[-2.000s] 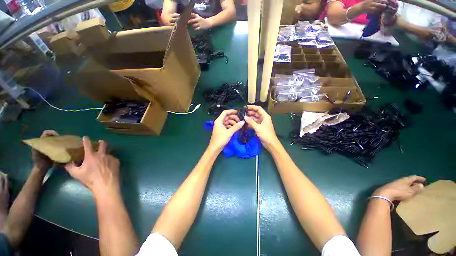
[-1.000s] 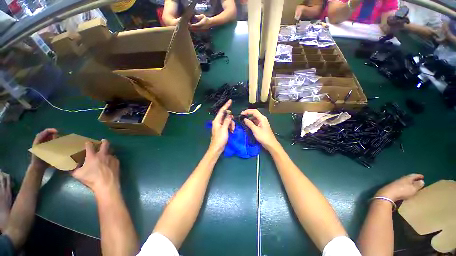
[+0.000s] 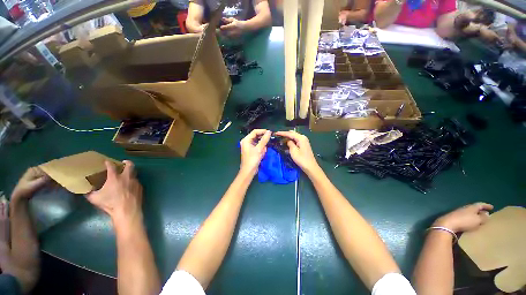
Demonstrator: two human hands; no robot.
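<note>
My left hand (image 3: 254, 151) and my right hand (image 3: 298, 151) are close together in the middle of the picture, over a crumpled bright blue cloth (image 3: 277, 168). A small black cable (image 3: 281, 142) shows between them, held at the fingertips of both hands. Its ends are too small and dark to make out. A small tangled pile of black cables (image 3: 258, 110) lies just beyond my hands.
A large black cable pile (image 3: 415, 158) with a pale scrap (image 3: 369, 140) lies right. A divided tray (image 3: 369, 123) stands behind it, beside two posts (image 3: 301, 63). Left are a large carton (image 3: 205, 92) and small carton (image 3: 179, 141). Neighbours' hands hold cardboard at both sides.
My hands were apart with fingers spread one second ago; now their fingertips are nearly together on the cable. The left neighbour's far hand has moved outward along the cardboard.
</note>
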